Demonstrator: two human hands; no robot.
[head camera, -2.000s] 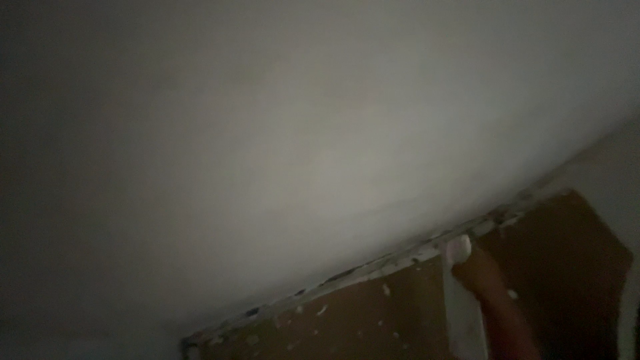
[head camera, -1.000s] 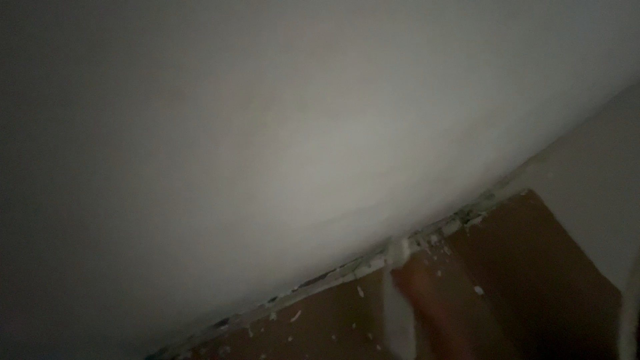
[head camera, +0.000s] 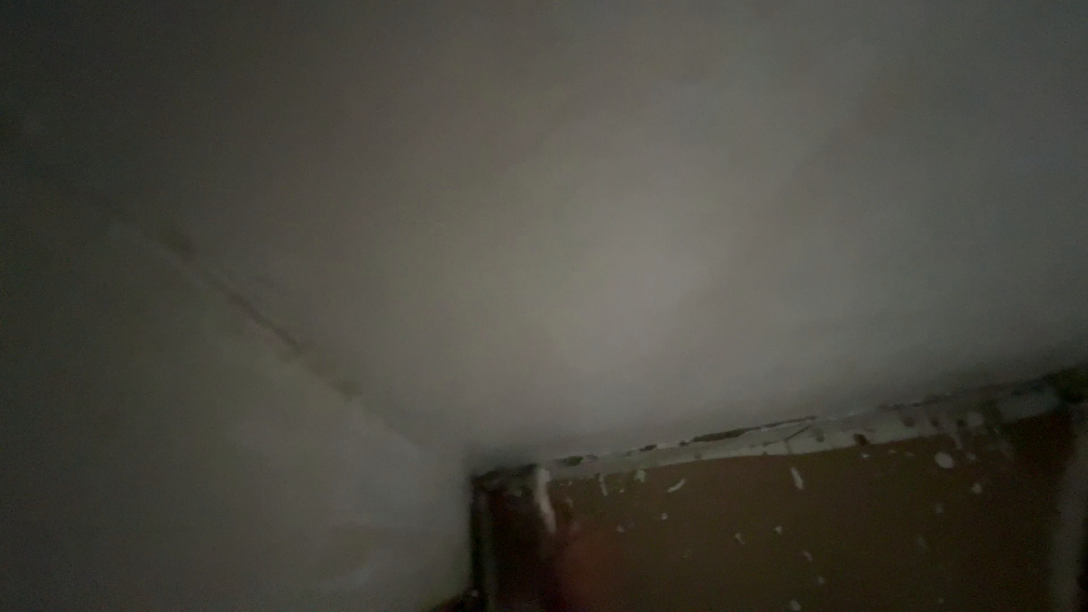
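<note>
A blurred reddish shape at the lower middle may be my right hand (head camera: 591, 557); its fingers cannot be made out. It lies over a brown panel (head camera: 731, 535) flecked with white paint-like specks. Just above it, a short whitish streak (head camera: 545, 500) runs down from the panel's upper edge; whether it is a tool or paint is unclear. Along that edge runs a rough, chipped pale strip (head camera: 756, 442). My left hand is out of view.
A large pale plastered surface (head camera: 629, 280) fills most of the view. At the left it meets another pale surface (head camera: 255, 476) along a cracked corner line. A dark upright edge (head camera: 481, 544) stands at the panel's left. The light is dim.
The hand at the panel's edge, with a pale elongated thing by it, moved left between the two earlier frames; now only a reddish blur shows. The view has shifted to the corner.
</note>
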